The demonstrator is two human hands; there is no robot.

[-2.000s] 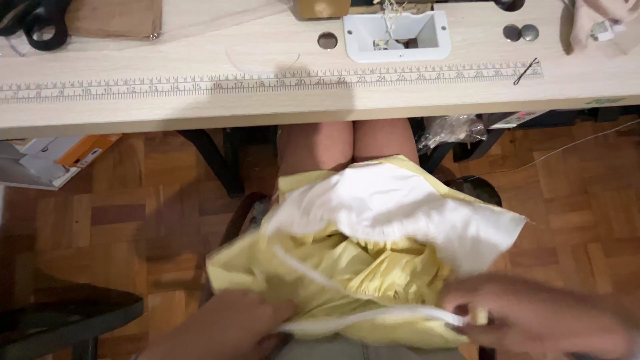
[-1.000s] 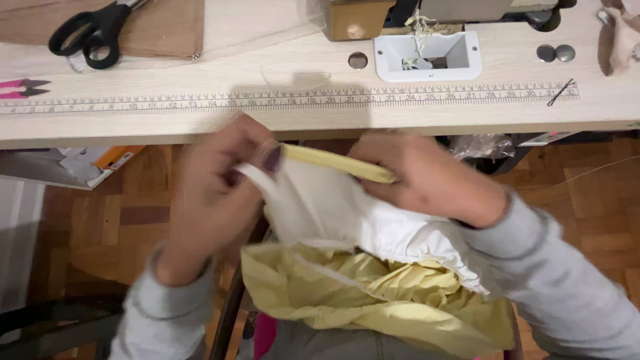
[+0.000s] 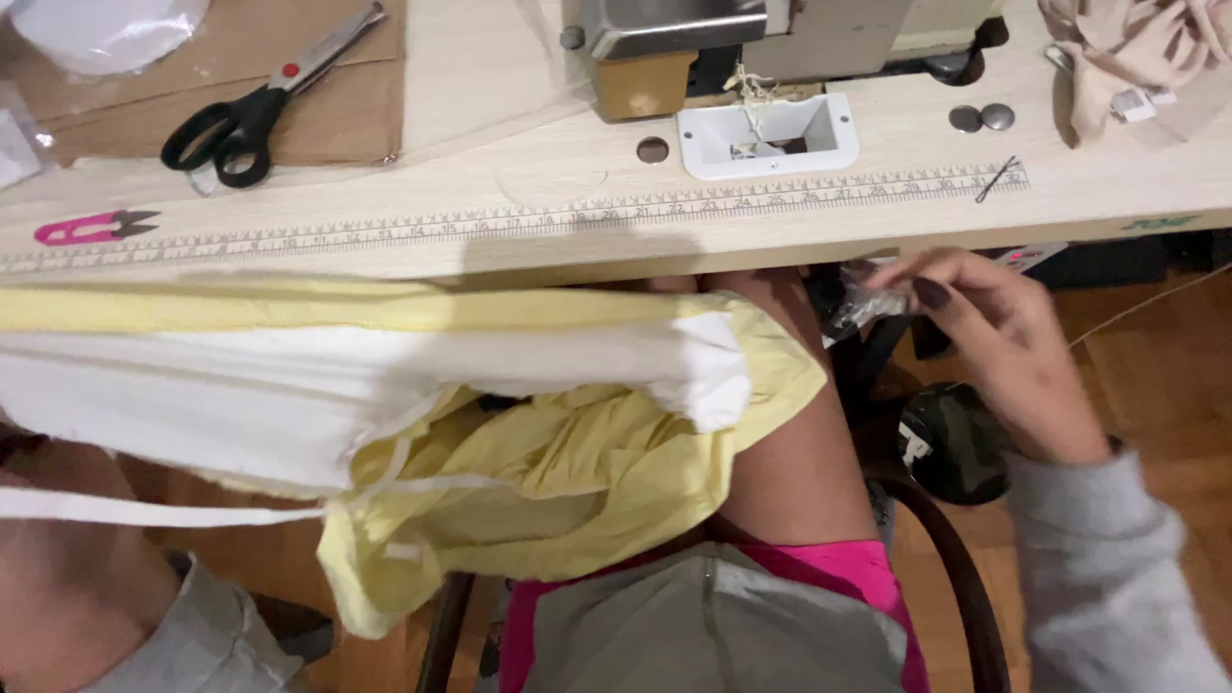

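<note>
A yellow and white fabric garment with gathered yellow cloth stretches from the left edge across my lap, below the table's front edge. Its white strap runs out to the left edge. My left hand is at the lower left, mostly behind the cloth and cut off by the frame, so its fingers and grip are hidden. To the right of the garment, my right hand is off the cloth with bent fingers, thumb and forefinger near each other. Nothing is plainly held in it. Clear plastic lies behind its fingertips.
On the table stands a sewing machine beside a white recessed tray with thread scraps. Black-handled scissors, pink thread snips, a printed ruler scale, a hairpin, metal discs and beige cloth lie around.
My right hand has let go of the garment and moved right. The garment, held up between both hands a second ago, is now spread toward the left, with my left hand farther left.
</note>
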